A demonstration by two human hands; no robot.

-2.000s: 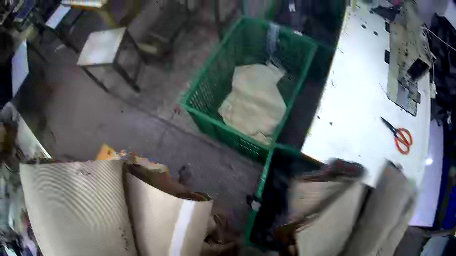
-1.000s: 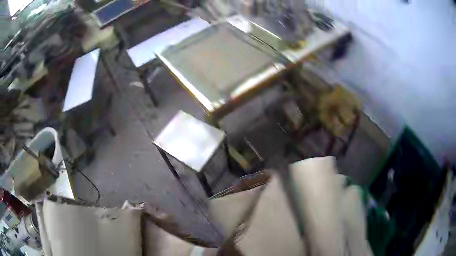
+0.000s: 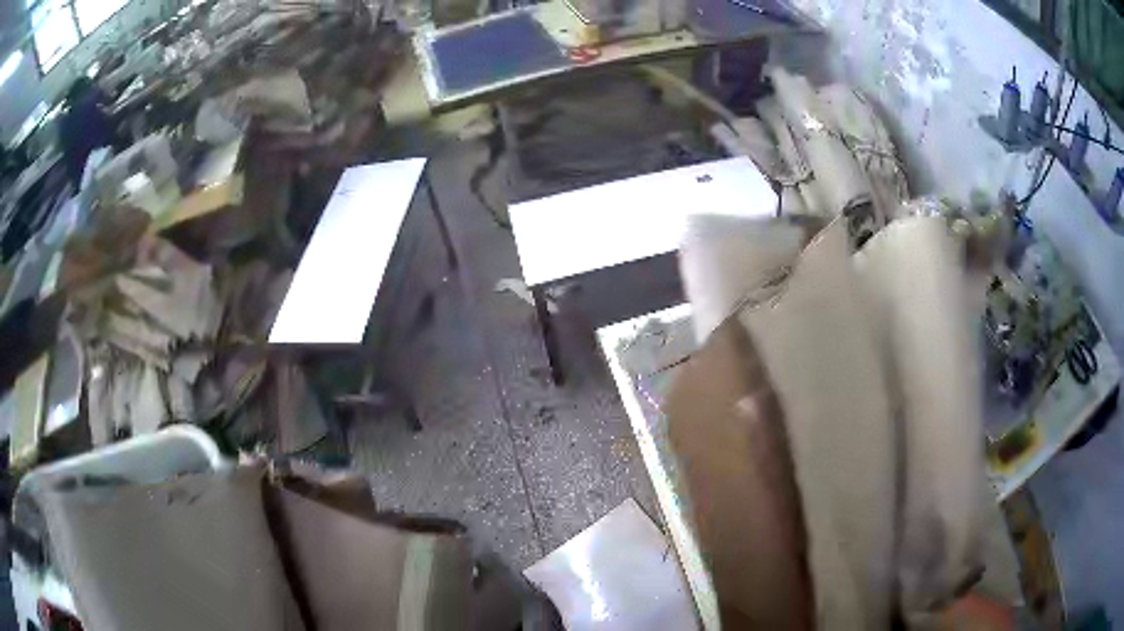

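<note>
Thick bundles of beige fabric panels fill the near view. At lower left, one broad bundle (image 3: 173, 555) stands beside a second roll (image 3: 351, 561) with a pale strip. At right, several long folded bundles (image 3: 832, 407) stand upright together, one with a browner face (image 3: 727, 493), in front of a machine table. My left hand is not visible; the bundles or the picture's edge hide it. A small blurred orange patch shows under the right bundles at the bottom edge; I cannot tell if it is my right hand.
A white-topped bench (image 3: 351, 253) stands left of the aisle and another white table (image 3: 641, 222) ahead. A cream machine table (image 3: 641, 330) is at right, a white stool top (image 3: 616, 573) below it. Tied bundles (image 3: 826, 142) lean by the wall. Piled fabric (image 3: 148, 308) lies at left.
The view has swung right, past the stool, to the benches and the machine table by the wall. The green crates have left the picture. The bundles remain at both sides, the right ones now higher.
</note>
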